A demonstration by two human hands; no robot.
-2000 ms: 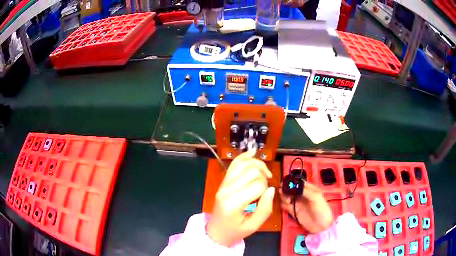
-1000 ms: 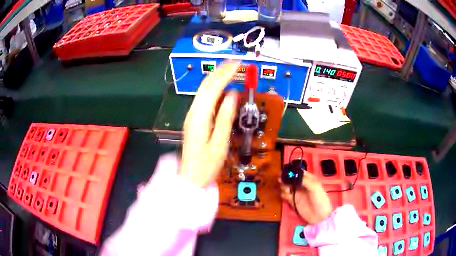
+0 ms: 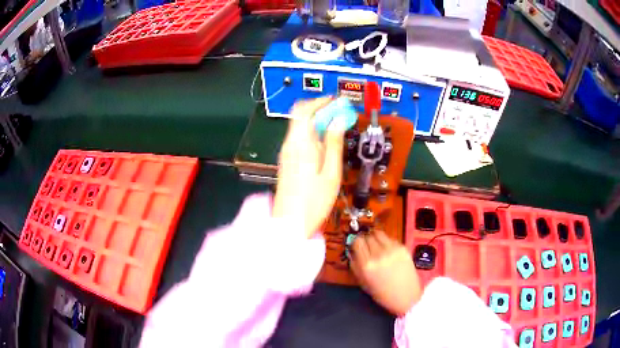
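My left hand (image 3: 309,160) is raised left of the clamp and holds a teal piece (image 3: 336,115) at its fingertips, blurred. The toggle clamp's red handle (image 3: 372,98) stands upright above its metal linkage, untouched. My right hand (image 3: 384,268) is low at the base of the orange-brown fixture (image 3: 401,146), its fingers closed on a teal piece (image 3: 350,241) of which only a small edge shows; the fingers hide the rest of it. A black display unit (image 3: 425,257) with a small faint mark lies in the right tray, the thin black cable beside it.
The right red tray (image 3: 469,253) holds black and teal pieces. The left red tray (image 3: 139,231) holds dark and whitish pieces. Behind the fixture stand the blue instrument (image 3: 272,88), the white power supply (image 3: 469,122) and a paper slip (image 3: 452,160). Stacked red trays (image 3: 153,54) are at back left.
My left hand released the clamp handle, which swung upright, and now holds a teal piece. My right hand let go of the black unit in the tray and moved left to the fixture. The view shifted.
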